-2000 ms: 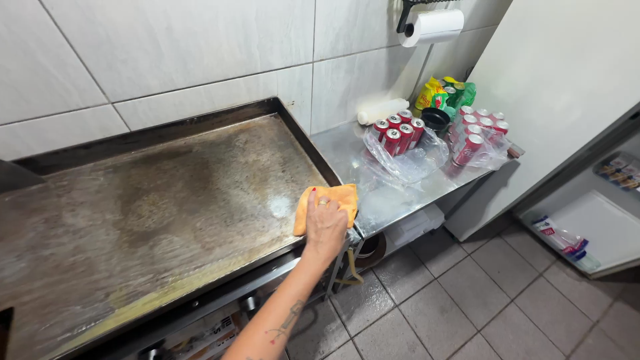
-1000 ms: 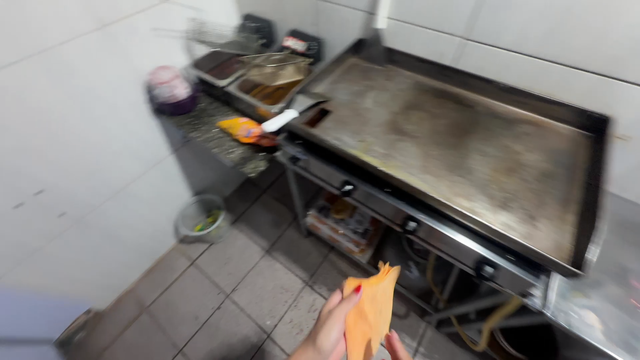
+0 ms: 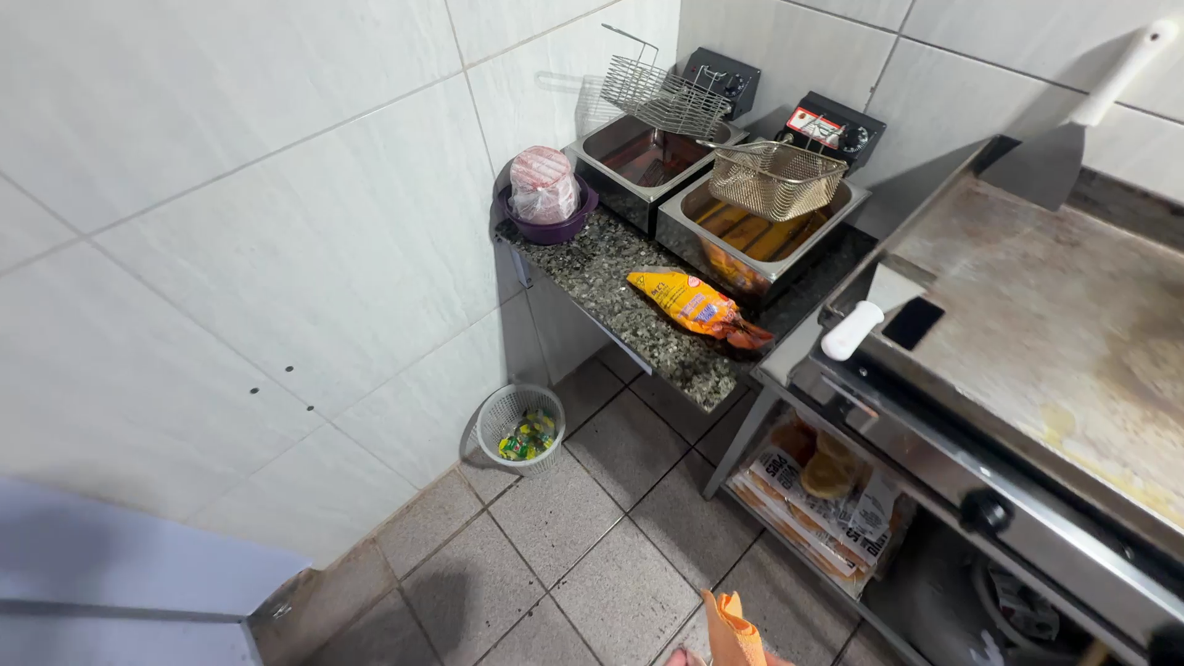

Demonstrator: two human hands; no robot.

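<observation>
An orange cloth (image 3: 733,634) stands up, folded, at the bottom edge, between my two hands. Only fingertips of my left hand (image 3: 683,658) show at its left side. On its right, a small part of my right hand (image 3: 777,659) lies against the cloth; its grip is hidden below the view. Up and to the right is the flat-top griddle (image 3: 1045,305), stained brown. A white-handled scraper (image 3: 856,328) rests on its front left corner, and a wide spatula (image 3: 1050,153) leans at its back left.
On the granite shelf (image 3: 601,287) are two fryers (image 3: 647,190) with wire baskets (image 3: 777,180), a yellow piping-type sauce bag (image 3: 694,301) and a purple bowl (image 3: 555,227) with wrapped patties. A waste basket (image 3: 521,430) stands on the floor; packaged bread (image 3: 823,490) lies under the griddle.
Two seconds ago a hand pressed the orange cloth on the griddle's right edge; then both hands were around it off the griddle. The view has swung left, and the hands are now mostly below it.
</observation>
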